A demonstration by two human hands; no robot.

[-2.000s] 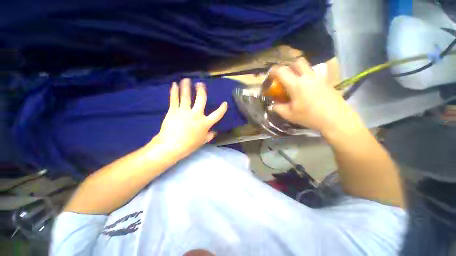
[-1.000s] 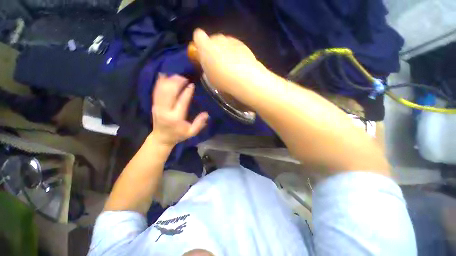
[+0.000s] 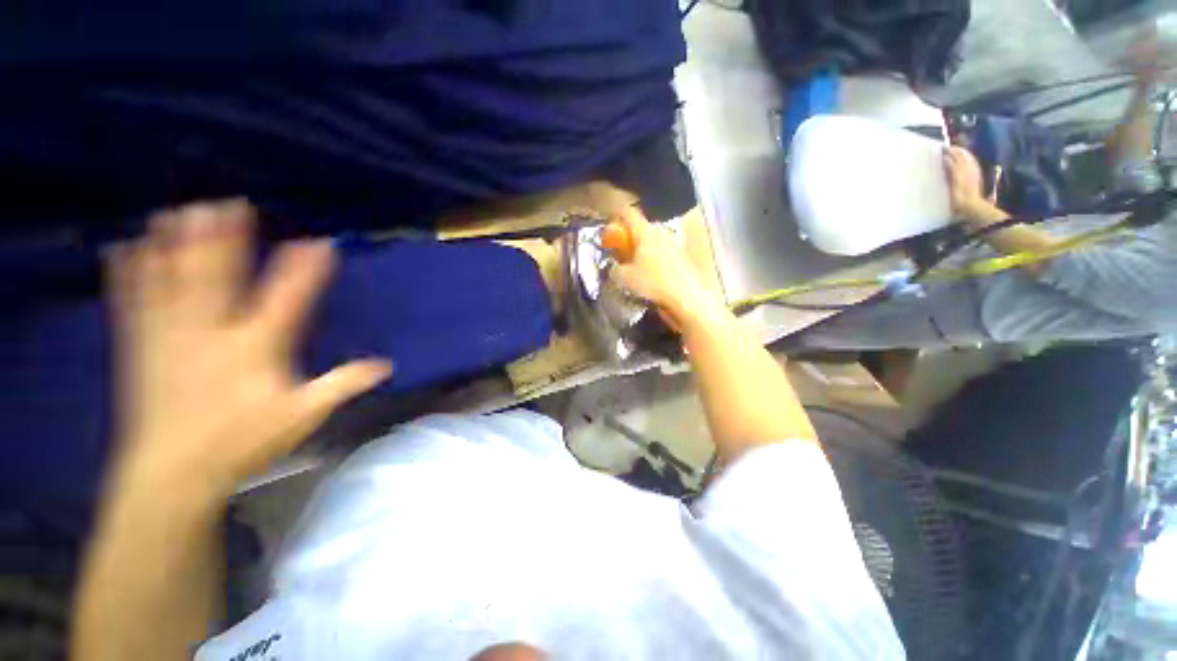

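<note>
A blue garment sleeve or leg (image 3: 439, 310) lies stretched over the pressing arm, its rounded end towards the right. My left hand (image 3: 220, 336) is spread with fingers apart above the blue cloth at the left, blurred. My right hand (image 3: 658, 271) is on the orange handle of the silver iron (image 3: 596, 297), which is on the tan rest (image 3: 536, 371) just right of the cloth's end. The cloth under my left hand is partly hidden.
A large navy garment pile (image 3: 323, 103) lies behind the board. A yellow hose (image 3: 826, 285) runs right from the iron. A white container (image 3: 865, 185) stands at the upper right, with another person's hand (image 3: 965, 181) at it. A black fan (image 3: 891, 517) is below right.
The iron and my right hand have moved from over the cloth to the rest at the right. My left hand is farther left in view. The view has shifted, showing another person at the right.
</note>
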